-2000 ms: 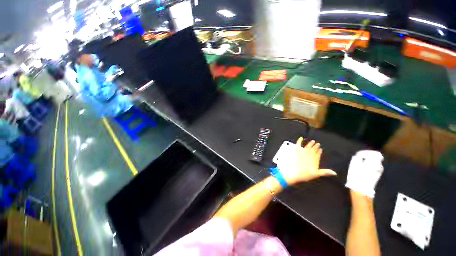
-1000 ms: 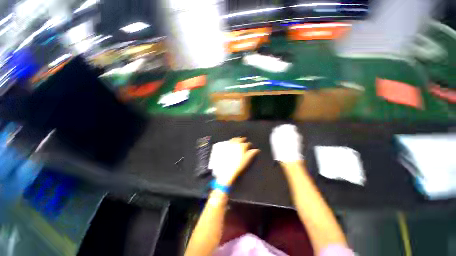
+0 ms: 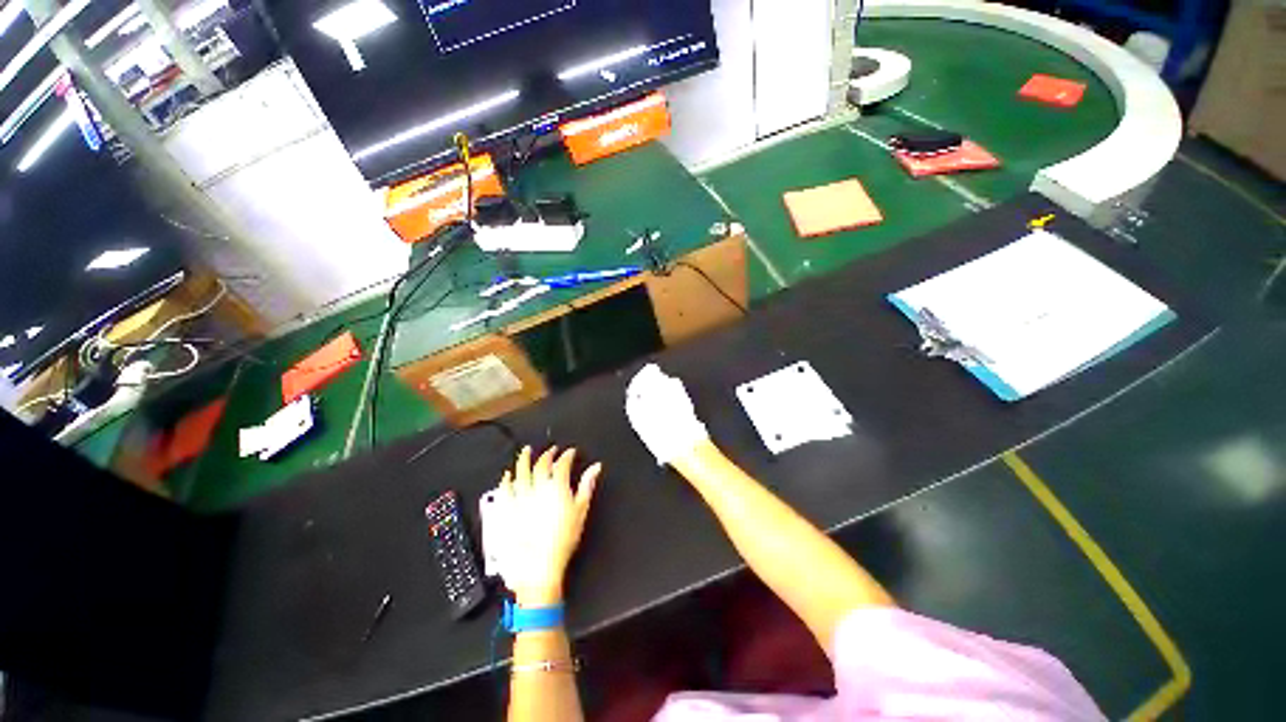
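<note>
My left hand (image 3: pixel 540 525), bare with a blue wristband, lies over a white set-top box (image 3: pixel 491 536), fingers spread; the box's left edge shows and the rest is hidden. A black remote control (image 3: pixel 454 553) lies just left of it. My right hand (image 3: pixel 666 413), in a white work glove, is low over the black table (image 3: pixel 649 543), fingers curled; whether it holds anything is hidden. A second white set-top box (image 3: pixel 794 408) with dark corner dots lies right of the glove, untouched.
A clipboard (image 3: pixel 1037 313) with white paper lies at the right. A small dark connector (image 3: pixel 378 616) lies at the left. Behind are a power strip (image 3: pixel 528 234), a blue marker pen (image 3: pixel 592 277), a conveyor with an orange pad (image 3: pixel 832 207), and a TV (image 3: pixel 494 57).
The view has swung to the right, bringing the clipboard and TV into sight. My left hand remains over the box beside the remote; my gloved right hand remains between the two boxes.
</note>
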